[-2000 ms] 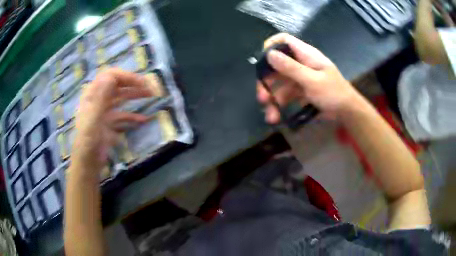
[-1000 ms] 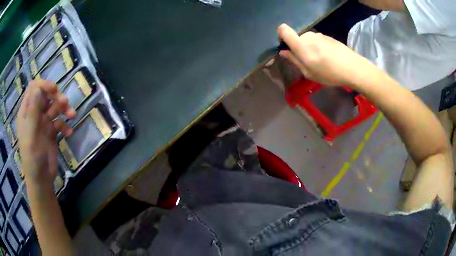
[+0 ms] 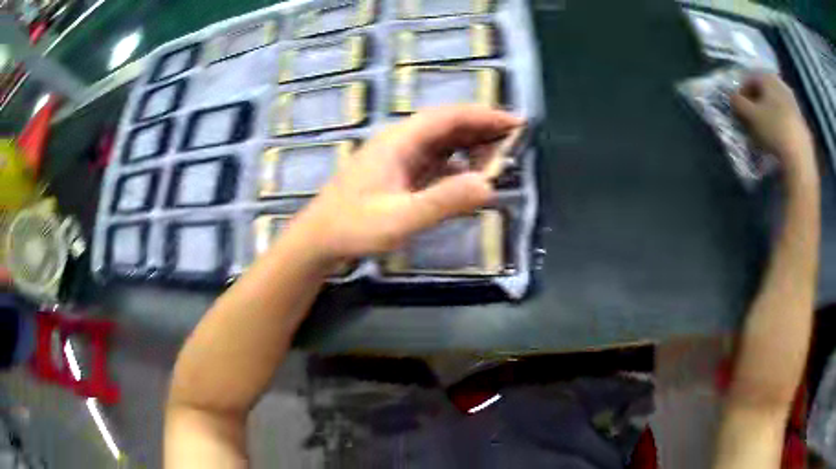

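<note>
The pale blister tray (image 3: 523,101) holds phone frames in rows of pockets. Frames with gold end plates (image 3: 312,108) fill its middle and right; all-black frames (image 3: 198,179) lie at the left. My left hand (image 3: 385,183) is over the tray's right part, thumb and index finger closed around a gold-ended phone frame (image 3: 503,158). That frame's end strip looks tilted, and my hand hides most of it. My right hand (image 3: 772,117) is on the crinkled clear bag of silvery parts (image 3: 724,119). Its fingertips are blurred, and what they hold cannot be told.
The dark green bench mat (image 3: 623,183) lies between tray and bag. A white card (image 3: 733,38) lies beyond the bag, with stacked tray edges at the far right. A small whitish fan (image 3: 38,249) and a red stool (image 3: 78,353) are at the left, below bench level.
The view has swung left, showing more of the tray. My left hand has closed on a frame. My right hand has moved from the bench edge to the bag, and the black item no longer shows.
</note>
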